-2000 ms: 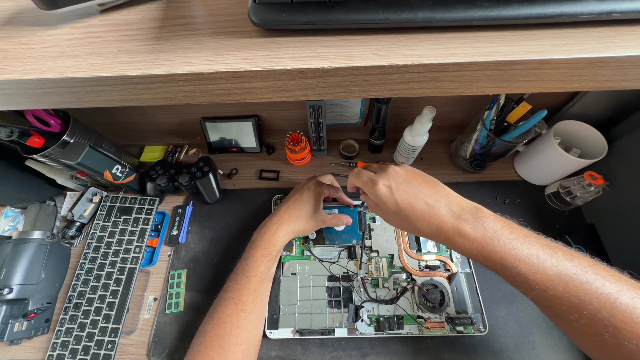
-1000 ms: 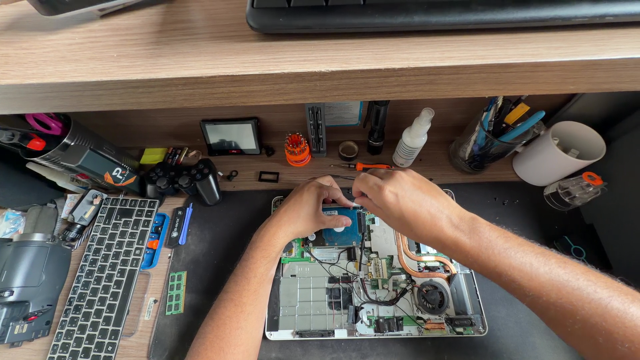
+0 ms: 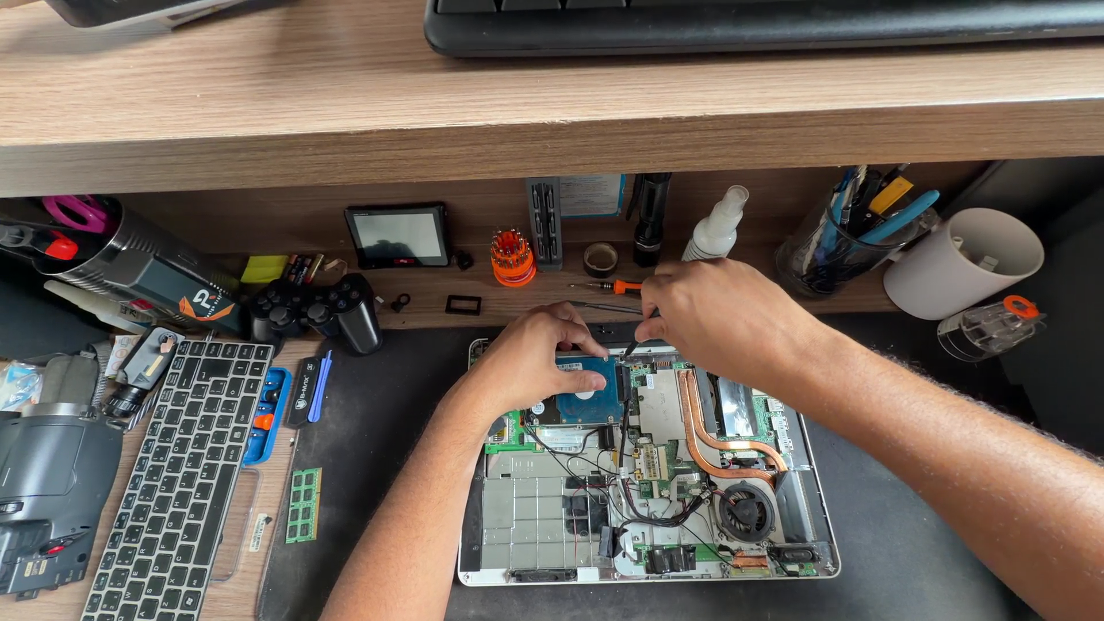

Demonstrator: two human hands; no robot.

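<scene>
An opened laptop chassis point(image 3: 526, 509) lies on a dark mat, showing its copper heat pipes point(image 3: 693, 431), a cooling fan point(image 3: 745, 511) and thin black cables. At its upper left sits a hard drive point(image 3: 595, 404) with a blue circuit board. My left hand point(image 3: 535, 358) rests over the drive, thumb on the blue board and fingers at its upper edge. My right hand point(image 3: 720, 315) grips a thin dark tool point(image 3: 641, 337), its tip pointing down by the drive's upper right corner. The tool's kind cannot be told, as the fingers cover most of it.
Left of the laptop lie a RAM module point(image 3: 304, 505), a blue pry tool point(image 3: 320, 386) and a loose laptop keyboard point(image 3: 177, 483). Behind stand a game controller point(image 3: 317, 312), an orange bit holder point(image 3: 513, 257), an orange-handled screwdriver point(image 3: 617, 286), a white bottle point(image 3: 718, 226) and a pen cup point(image 3: 841, 246). A wooden shelf point(image 3: 552, 129) overhangs them.
My right hand has shifted slightly right, away from my left fingers, and the dark tool now shows below it. My left hand stays over the drive.
</scene>
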